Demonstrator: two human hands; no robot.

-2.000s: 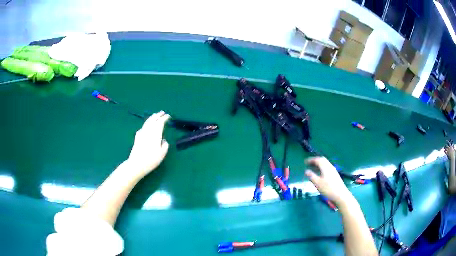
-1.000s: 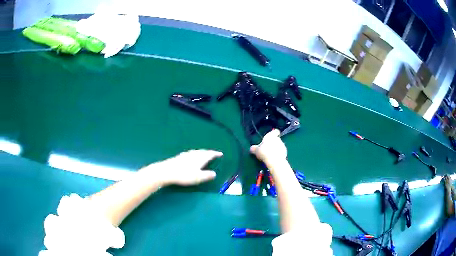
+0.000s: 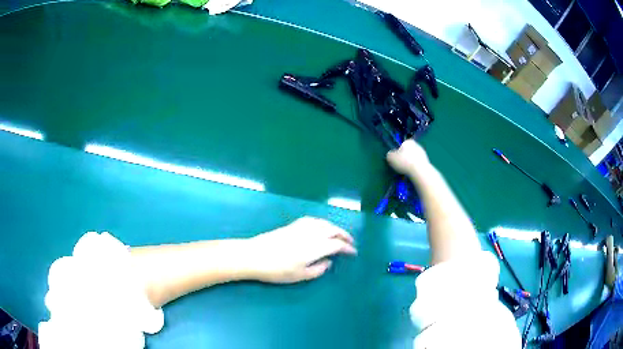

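Observation:
A pile of black clamp leads (image 3: 389, 95) lies on the dark green belt, with blue plugs (image 3: 403, 194) at its near end. My right hand (image 3: 408, 158) is closed around cables at the pile's near side; how many it grips is hidden. One clamp (image 3: 307, 92) lies at the pile's left, its cable running toward my right hand. My left hand (image 3: 304, 251) is over the teal ledge, empty, with its fingers slightly apart and bent. A blue and red plug (image 3: 404, 268) lies on the ledge beside my right sleeve.
More leads (image 3: 546, 262) lie on the ledge at the right, and a few single leads (image 3: 526, 176) on the belt. A black object (image 3: 402, 33) lies on the far strip. Green and white items are cut off at the top. Cardboard boxes (image 3: 533, 61) stand beyond. Another person's arm (image 3: 610, 259) is at the right edge.
My left hand has left the single clamp and moved back over the ledge. That clamp now lies beside the pile. My right hand has moved to the pile's cables. The view has shifted.

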